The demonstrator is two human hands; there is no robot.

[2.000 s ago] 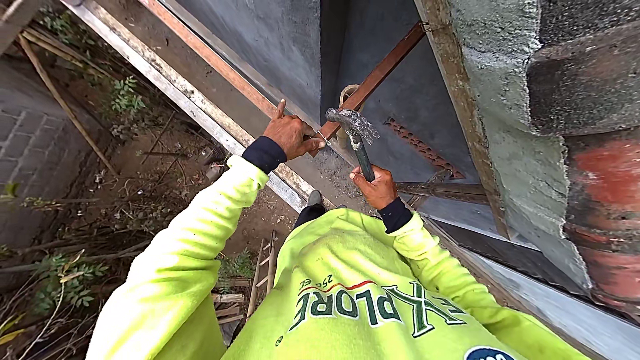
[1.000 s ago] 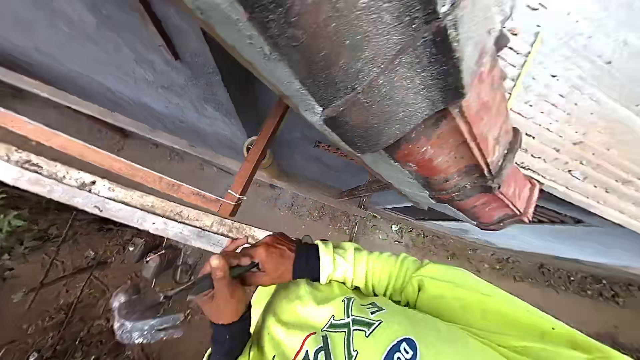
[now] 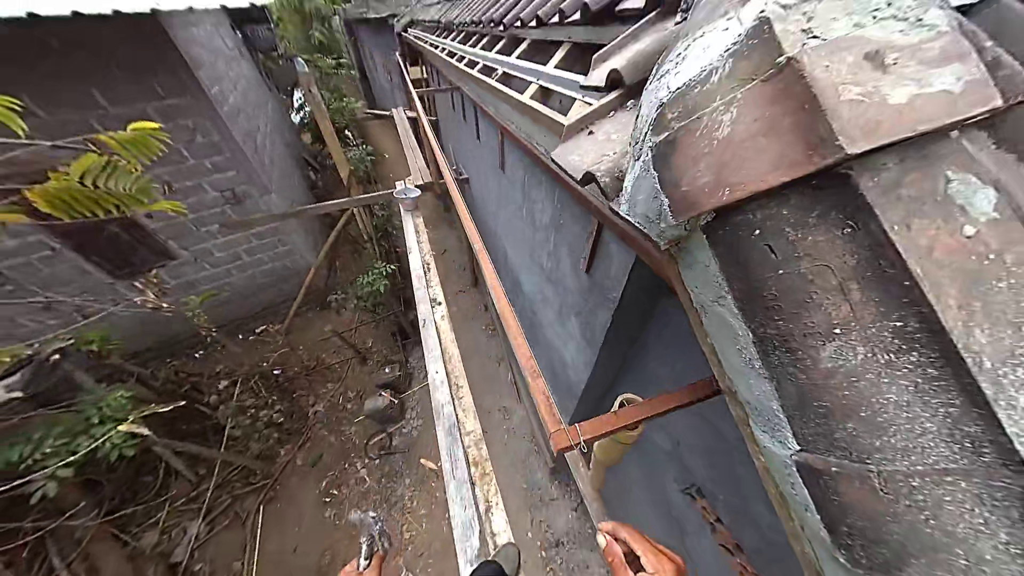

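At the bottom edge, my left hand [image 3: 364, 565] is closed around a hammer, whose metal head [image 3: 370, 531] shows above the fingers. My right hand [image 3: 640, 552], at the bottom right of centre, has thumb and fingers on the lower end of a thin wooden strip [image 3: 588, 490]. That strip runs up to a long reddish-brown timber [image 3: 490, 264]. A short reddish timber crosspiece [image 3: 648, 410] meets the long one at a corner, where a thin tie [image 3: 579, 437] is looped around the wood. The frame's edge cuts off both hands.
Two narrow planks [image 3: 448, 376] run lengthwise, with my shoe [image 3: 506, 557] at their near end and a bucket [image 3: 407, 196] farther along. Roof tiles [image 3: 864, 320] project at right beside a grey wall [image 3: 528, 232]. Below left lie soil and branches [image 3: 184, 448].
The hammer, in my right hand two seconds ago, is now in my left. My hands, together one second ago, are now apart. The view has swung up along the wall.
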